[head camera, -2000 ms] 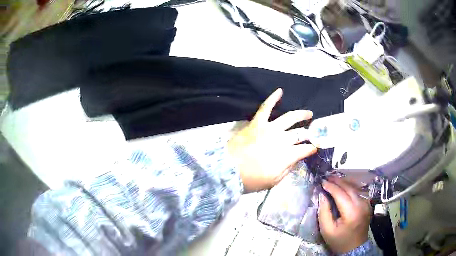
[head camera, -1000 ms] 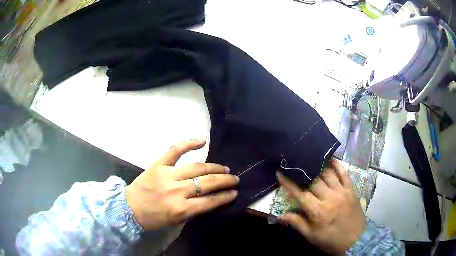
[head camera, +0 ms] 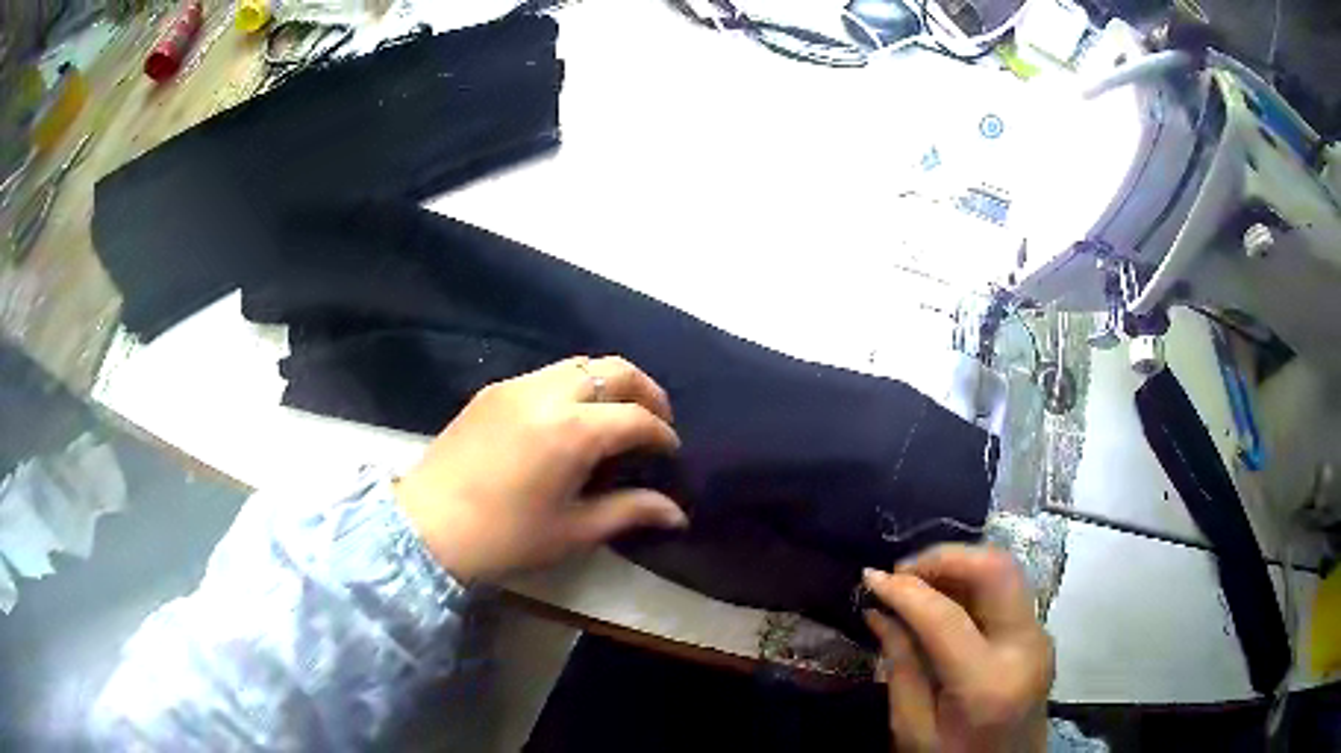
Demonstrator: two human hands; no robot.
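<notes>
A large dark cut panel (head camera: pixel 706 390) lies in front of the sewing machine, left of the needle area, with a pale stitch line and a loose white thread near its right end. My left hand (head camera: pixel 552 464), wearing a ring, rests on the panel's near side with fingers bent and a gap between thumb and fingers. My right hand (head camera: pixel 963 640) pinches the panel's near right edge between thumb and finger; its lower part is cut off by the frame. The presser foot area (head camera: pixel 988 375) is just beyond the panel's right end.
The cream-white machine head (head camera: pixel 1088 177) is at the upper right. A narrow dark strip (head camera: pixel 1218 522) lies right of the needle, beside a thin blue stick (head camera: pixel 1238 397). Another dark piece (head camera: pixel 353 140) lies at the left. A red thread cone (head camera: pixel 174 41) and cables (head camera: pixel 780 37) are behind.
The panel's end has come out from under the machine head towards me. Both hands have left the needle area. A dark object seen earlier in my right hand no longer shows.
</notes>
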